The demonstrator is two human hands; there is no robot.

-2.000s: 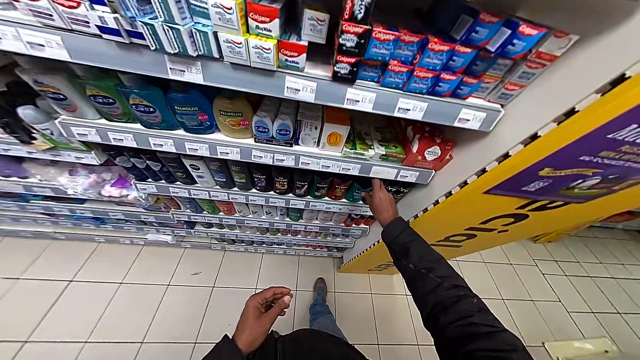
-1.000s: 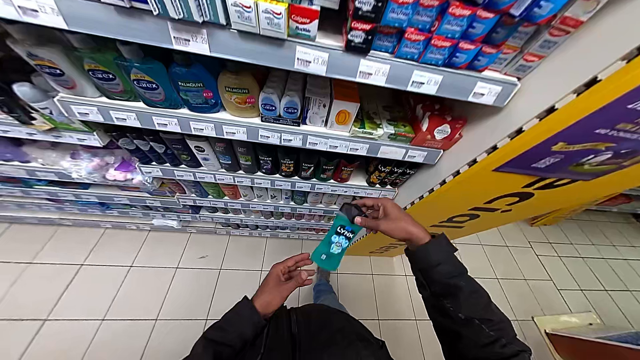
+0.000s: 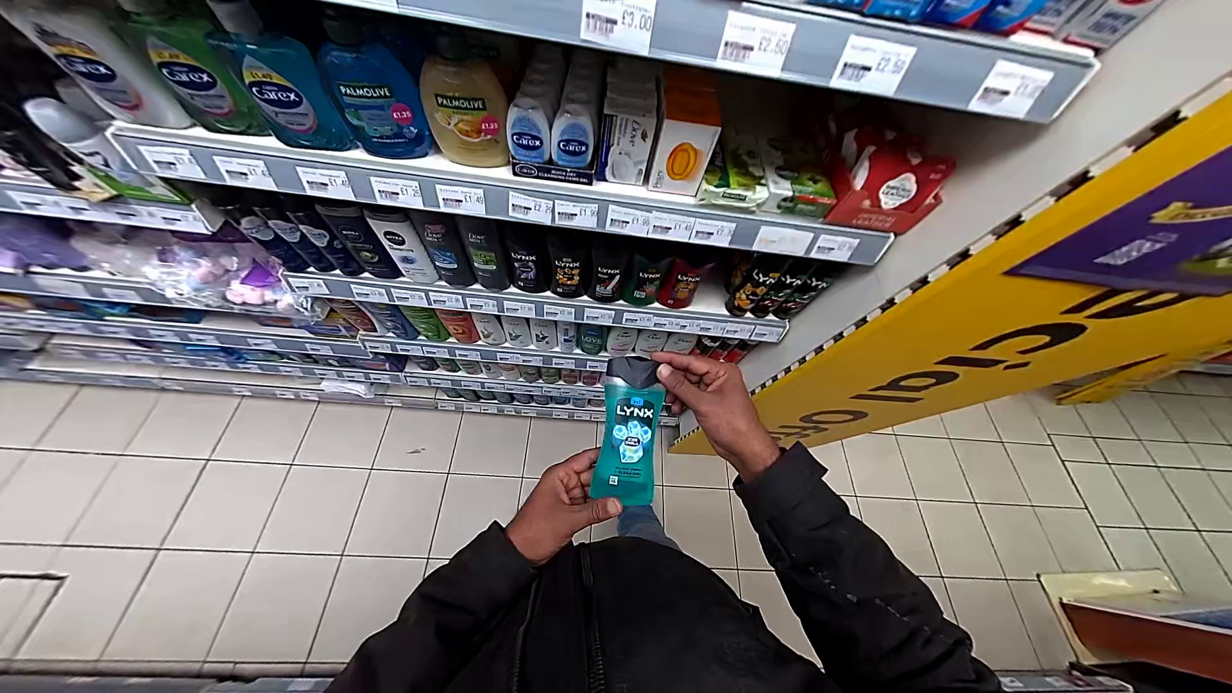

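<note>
A teal Lynx shower gel bottle (image 3: 630, 438) with a dark cap is held upright in front of my body, its printed front facing me. My left hand (image 3: 563, 505) grips the lower part, thumb near the bottom corner and fingers at the side and behind. At the cap, my right hand (image 3: 707, 399) pinches the upper right edge between thumb and fingers. Beyond the bottle, a shelf carries a row of dark Lynx bottles (image 3: 568, 265), with Dove and Nivea bottles to their left.
Above that row, another shelf (image 3: 462, 197) holds Carex and Palmolive hand wash bottles (image 3: 375, 96), boxed soaps and wipes. Price tags line the shelf edges. A yellow sign panel (image 3: 962, 356) stands at the right. Pale floor tiles (image 3: 318, 500) lie below, with a low stand (image 3: 1145, 626) at lower right.
Two seconds ago my right hand was at the shelf and my left hand was apart from it. The teal bottle has since come before me, now upright rather than tilted, with my left hand closed around its base.
</note>
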